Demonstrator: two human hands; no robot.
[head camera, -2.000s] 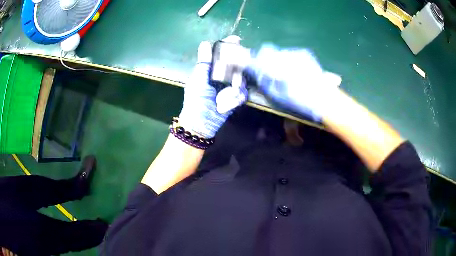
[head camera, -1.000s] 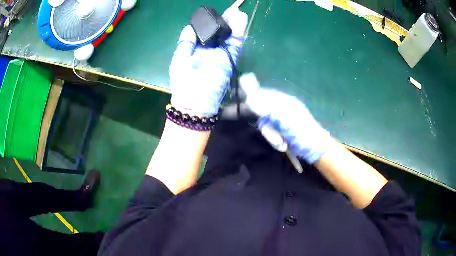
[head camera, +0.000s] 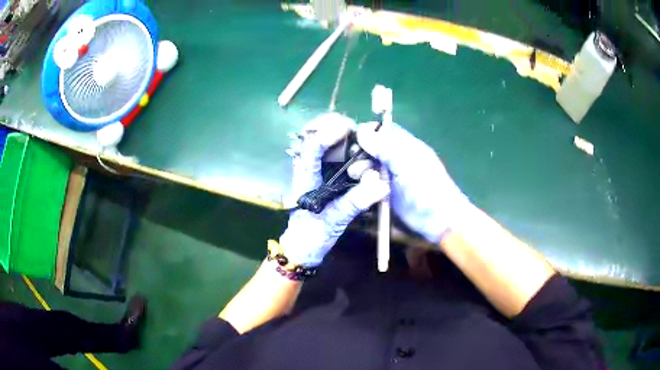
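A black power adapter (head camera: 337, 153) with a bundled black cord (head camera: 324, 194) is between both gloved hands at the bench's front edge. My left hand (head camera: 312, 217), in a pale blue-white glove, holds the adapter and cord from the left and below. My right hand (head camera: 412, 177), gloved alike, has its fingertips at the adapter and cord. It also holds a white brush (head camera: 383, 242), upright in view, its pale head beyond the fingers and its handle end below them. The fingers hide part of the adapter.
A blue fan (head camera: 101, 72) stands at the left of the green bench (head camera: 217, 94). A white stick (head camera: 311, 65) lies beyond the hands. A whitish bottle (head camera: 585, 79) and small white scrap (head camera: 583, 145) are at right. A green bin (head camera: 32, 209) and a person's leg (head camera: 72, 329) are at left.
The hands have come together at the adapter. The cord, hanging down one second ago, is now bundled by the left palm. The brush has turned upright in my right hand. The view has shifted.
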